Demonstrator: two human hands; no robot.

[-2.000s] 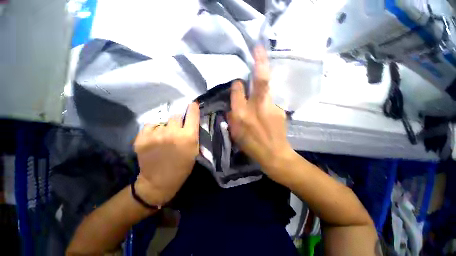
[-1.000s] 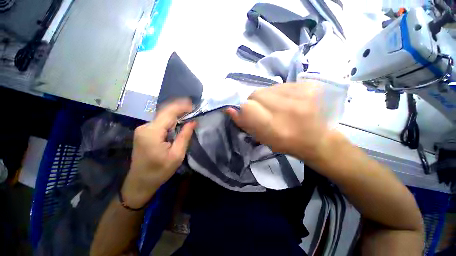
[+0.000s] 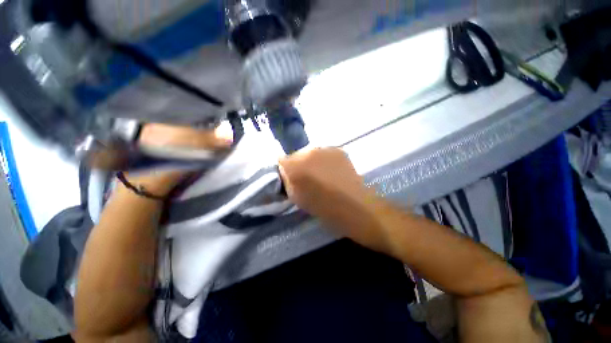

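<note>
The striped garment (image 3: 194,244), white with dark grey stripes, lies bunched over the table's front edge below the white sewing machine head (image 3: 181,63). My right hand (image 3: 318,184) is closed on the garment's edge, just in front of the grey cylindrical attachment (image 3: 289,127). My left hand (image 3: 177,144) is behind the garment, left of the presser foot (image 3: 234,124). It is blurred and partly hidden by the machine, so its grip cannot be told. The needle tip is not clear.
Black-handled scissors (image 3: 472,57) and thin green-yellow snips (image 3: 536,77) lie on the table at the upper right. The ruled grey front edge (image 3: 455,147) curves across. Striped pieces (image 3: 479,208) hang below it beside a blue basket (image 3: 546,208). Dark grey cloth (image 3: 53,254) is at left.
The view has swung right and closer to the machine. The garment has moved from over the lap to the machine, and both hands are now near the presser foot.
</note>
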